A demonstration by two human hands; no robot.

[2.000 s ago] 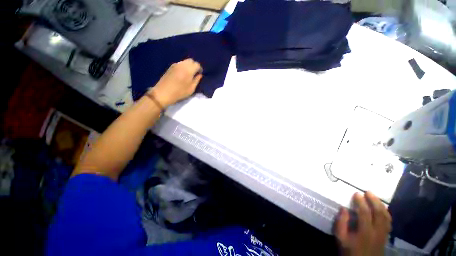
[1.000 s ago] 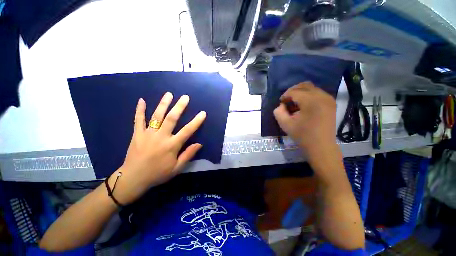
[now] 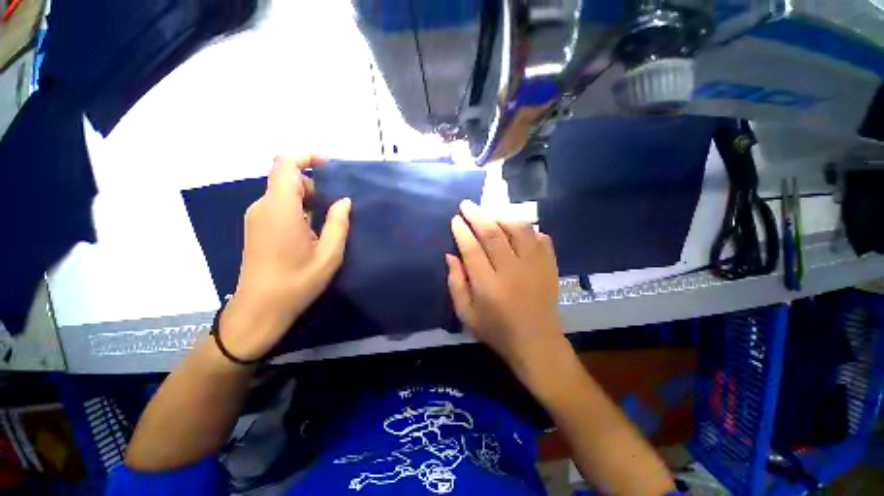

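Observation:
A dark navy cut panel lies in front of the needle area, its right upper corner close to the bright lamp glare. Another navy panel shows beneath it, sticking out at the left. My left hand grips the upper panel's left edge between thumb and fingers. My right hand rests on the upper panel's right edge, fingers spread a little. The sewing machine head stands over the top. The needle and presser foot are lost in glare.
Navy piles lie at the left. A navy piece lies flat right of the needle. Black-handled shears and a slim greenish tool lie at the right. A printed ruler runs along the front edge; blue crates stand below.
A second navy panel now lies over the first. My left hand has gone from lying flat to gripping its left edge. My right hand has moved left from the right-hand piece onto the panel.

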